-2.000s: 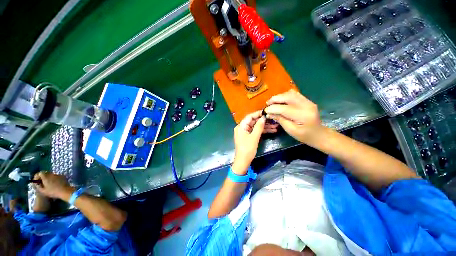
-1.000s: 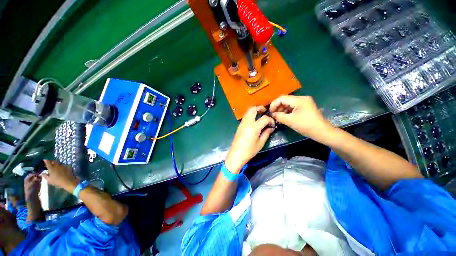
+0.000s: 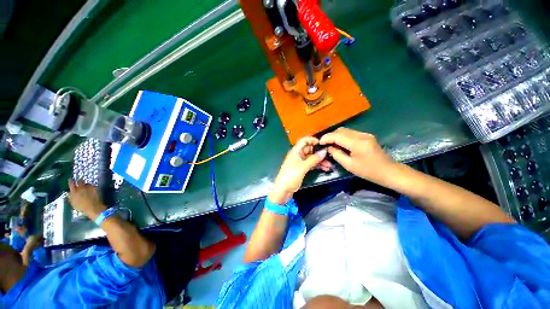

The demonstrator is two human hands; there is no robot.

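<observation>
My left hand point(image 3: 300, 166), with a light blue band on the wrist, and my right hand point(image 3: 360, 158) meet at the bench edge just in front of the press base plate point(image 3: 293, 118). Their fingertips together hold a small black round part point(image 3: 320, 149), mostly hidden by the fingers. The orange hand press has a red ribbed grip point(image 3: 319, 25). Its ram point(image 3: 310, 76) stands above the small seat on the plate. Several loose black round parts point(image 3: 239, 130) lie on the green mat left of the press.
A blue controller box point(image 3: 161, 145) and clear dispenser barrel point(image 3: 102, 122) stand at left, with tubing and a pale connector point(image 3: 238, 144). A clear blister tray point(image 3: 477, 71) lies right, above a lower tray point(image 3: 520, 175). Another person's hand point(image 3: 86, 197) is at far left.
My hands stay together at the part, and the fingers have shifted around it. The other person's hand has moved to the dotted tray. The view has shifted slightly.
</observation>
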